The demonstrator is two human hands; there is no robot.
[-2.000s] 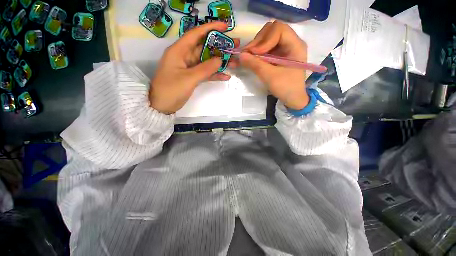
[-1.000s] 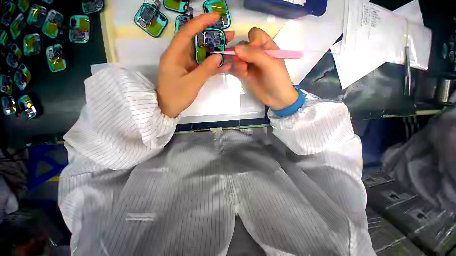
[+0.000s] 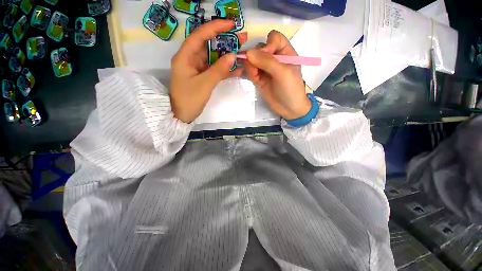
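My left hand (image 3: pixel 195 79) holds a watch housing (image 3: pixel 224 43) between thumb and fingers, above a white work sheet (image 3: pixel 227 108). The housing is a rounded square with a teal edge and a dark inside with green and grey patches. My right hand (image 3: pixel 277 79) grips pink tweezers (image 3: pixel 298 60) close to their working end. The tweezers lie almost level, their tip at the housing's right side by my left thumb. The tip itself is too small and partly hidden to tell what it touches.
Several similar housings (image 3: pixel 61 62) lie on the dark mat at left, and more (image 3: pixel 160 21) lie on the pale board ahead. A dark blue tray (image 3: pixel 338 7) stands at the top. Loose white papers (image 3: pixel 370 66), a printed bag (image 3: pixel 404 32) and a thin metal tool (image 3: pixel 433 74) lie at right.
From two seconds ago, the housing sits slightly lower left and more upright. The tweezers have turned from slanting to nearly level. Since one second ago, the hands have barely shifted.
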